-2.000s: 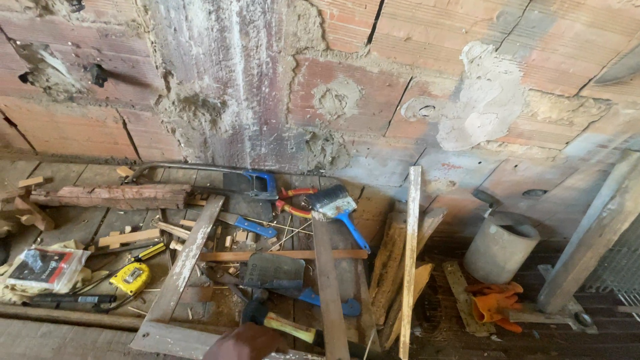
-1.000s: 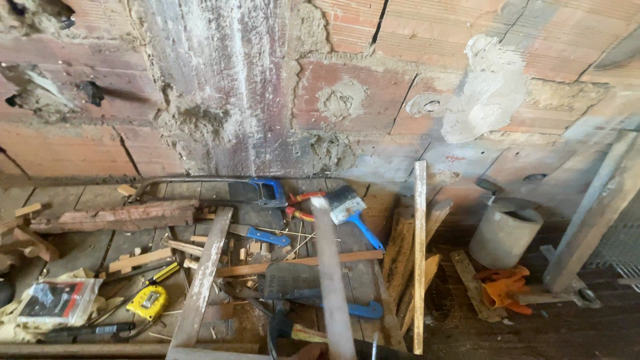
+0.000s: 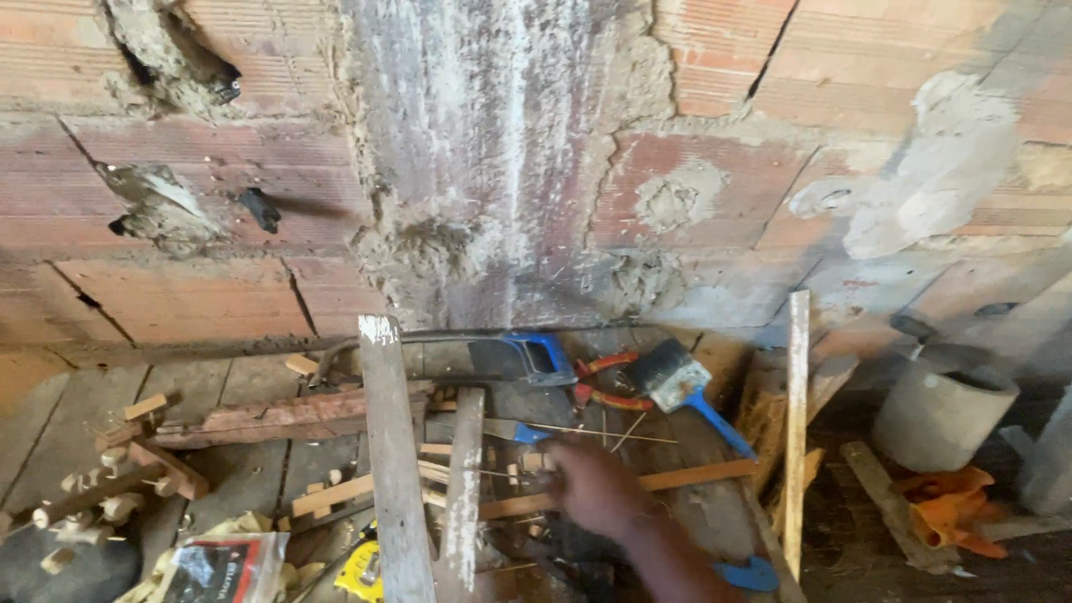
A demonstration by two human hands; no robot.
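Observation:
My right hand (image 3: 590, 481) is blurred and reaches in from the lower right over the littered boards. Its fingertips are at the blue handle (image 3: 529, 433) of a flat-bladed tool; whether they grip it I cannot tell. My left hand is out of view. Two worn wooden slats (image 3: 398, 469) (image 3: 465, 494) rise from the bottom edge, left of my right hand. Behind it lie a hacksaw with a blue handle (image 3: 540, 358), red-handled pliers (image 3: 610, 398) and a wide paintbrush with a blue handle (image 3: 722, 427). A thin wooden strip (image 3: 699, 476) passes behind the hand.
A yellow tape measure (image 3: 362, 569) and a plastic packet (image 3: 222, 569) lie lower left, below a rough wood piece (image 3: 293, 416) and small offcuts. An upright slat (image 3: 796, 435), a grey cylindrical container (image 3: 945, 410) and an orange glove (image 3: 955, 507) are at right. A brick wall (image 3: 502, 167) stands behind.
A hand near the bottom edge earlier is now farther up, by the blue handle. The two slats have shifted left relative to the tools and stand closer together. The view has also moved.

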